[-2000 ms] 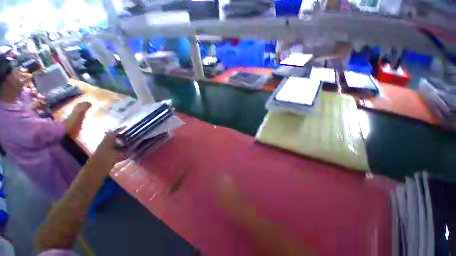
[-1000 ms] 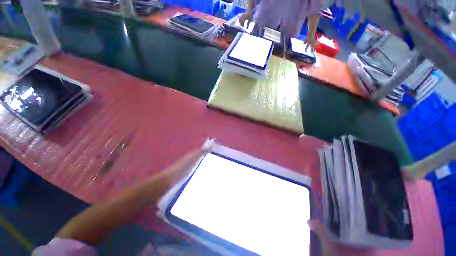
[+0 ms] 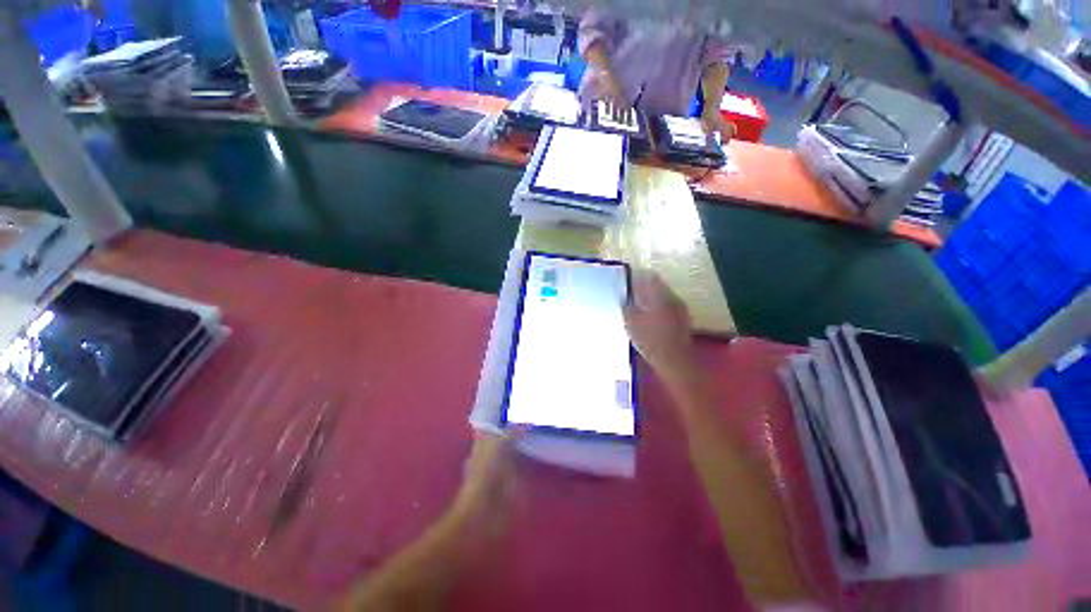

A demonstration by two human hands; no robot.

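A lit tablet (image 3: 571, 347) with a white screen and dark bezel is in front of me, turned lengthwise. White sheets (image 3: 574, 452) show beneath it and along its left side. My left hand (image 3: 488, 472) is at its near left corner and holds the tablet with its sheets. My right hand (image 3: 658, 320) is at its right side near the far corner, fingers on the edge. The far end overlaps the yellowish board (image 3: 682, 239), where another lit stack (image 3: 577, 170) sits.
A leaning stack of dark tablets (image 3: 927, 448) stands at right on the pink-red bench (image 3: 395, 383). A flat dark stack (image 3: 108, 347) lies at left. Beyond the green belt (image 3: 359, 197), a person (image 3: 658, 66) handles tablets on an orange bench. Posts rise at both sides.
The lit tablet has turned lengthwise and moved forward to the yellowish board, with both hands on it. My right hand has moved from its near right side to its far right side.
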